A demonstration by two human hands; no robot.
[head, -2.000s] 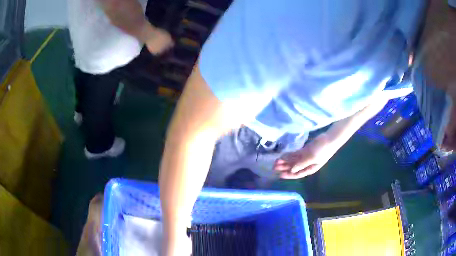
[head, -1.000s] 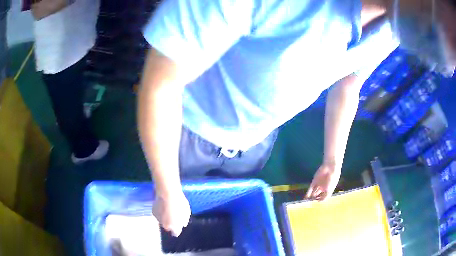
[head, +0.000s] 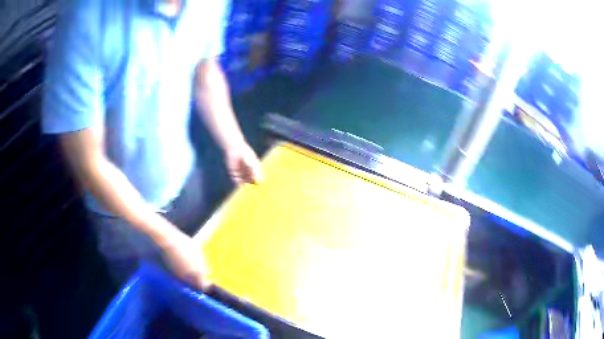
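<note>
The yellow tray lies large across the middle, its lower right part washed out by glare. I cannot make out any parts on it. The blue crate shows only by its rim at the bottom left; its inside is hidden. Neither my left hand nor my right hand is in view. The two hands seen at the tray's left side belong to another person.
A person in a light blue shirt stands at the left, one hand at the tray's far left corner, the other near the crate. Blurred blue crates stand behind. A metal frame runs along the tray's far edge.
The view has swung right, bringing the whole tray into the middle and the crate to the bottom left. The other person's hand has left the crate's inside and is at the tray's near left corner.
</note>
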